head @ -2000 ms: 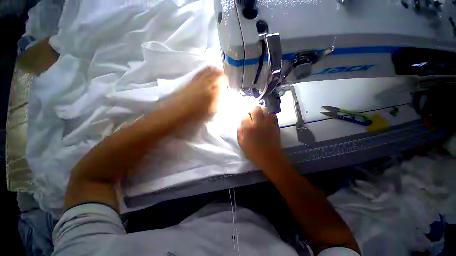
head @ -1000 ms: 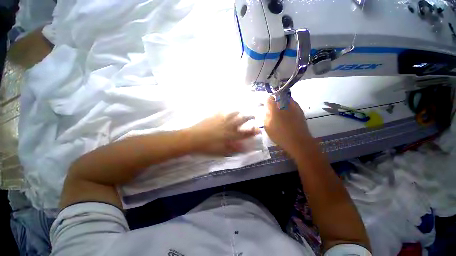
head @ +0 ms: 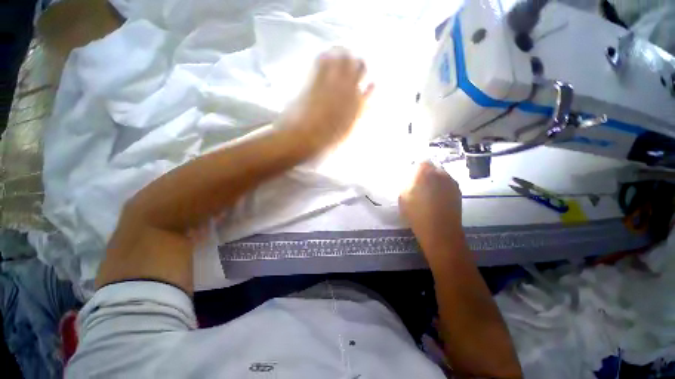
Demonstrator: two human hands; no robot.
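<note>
A large white fabric piece (head: 178,96) lies crumpled over the left of the table and reaches toward the needle area, where glare washes it out. My left hand (head: 333,96) is over the fabric, left of the machine head, its fingers bent and blurred; I cannot tell whether it grips cloth. My right hand (head: 433,194) is closed just left of and below the presser foot (head: 477,159), at the fabric's bright edge; its fingertips are lost in glare. The white sewing machine head (head: 488,81) with a blue stripe stands at the upper right.
Thread snips (head: 540,196) and a small yellow piece (head: 573,213) lie right of the needle. Scissors with dark and orange handles (head: 638,211) lie far right. A grey measuring strip (head: 333,248) runs along the front edge. White cloth heaps (head: 592,311) are at lower right.
My left hand has moved up and away from the front edge, over the fabric. My right hand now sits left of the presser foot, apart from it. The camera view has shifted and turned.
</note>
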